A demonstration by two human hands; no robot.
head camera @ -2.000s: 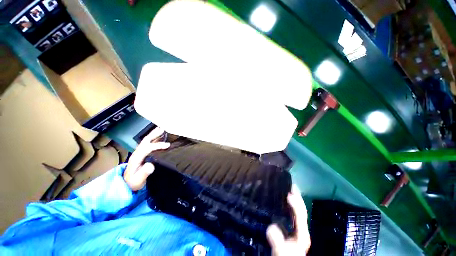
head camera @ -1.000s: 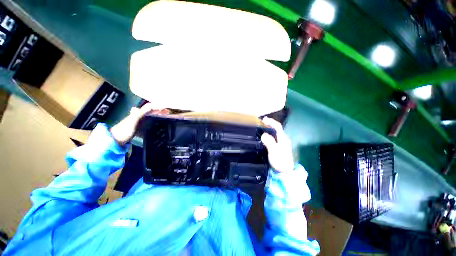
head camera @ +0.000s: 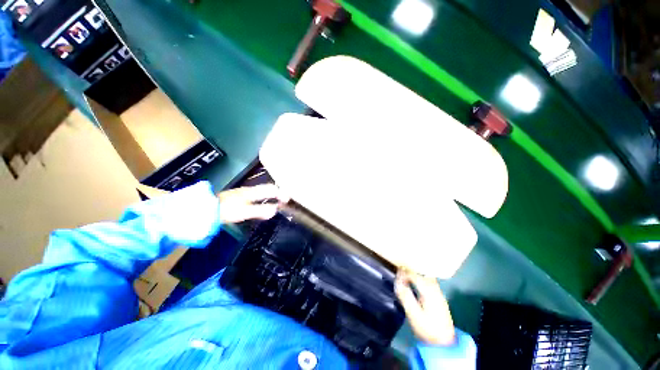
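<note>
A retail carton stands in front of me with its long rounded flaps up, glaring white. A glossy black blister tray lies tilted at the carton's near opening, close to my body. My left hand is at the left corner where tray and carton meet, its fingers on the edge. My right hand is at the right end of the tray, thumb and fingers at its upper corner. How far the tray sits inside the carton is hidden.
An open set-up carton stands at the upper left. Tan carton blanks lie at the left. A stack of blister trays is at the lower right. Red-brown hammer-shaped tools lie along the green line. White slips lie beyond it.
The tray first tipped from its ribbed side to show its recesses, and now slants down to the right with the carton and both hands. The view has also turned.
</note>
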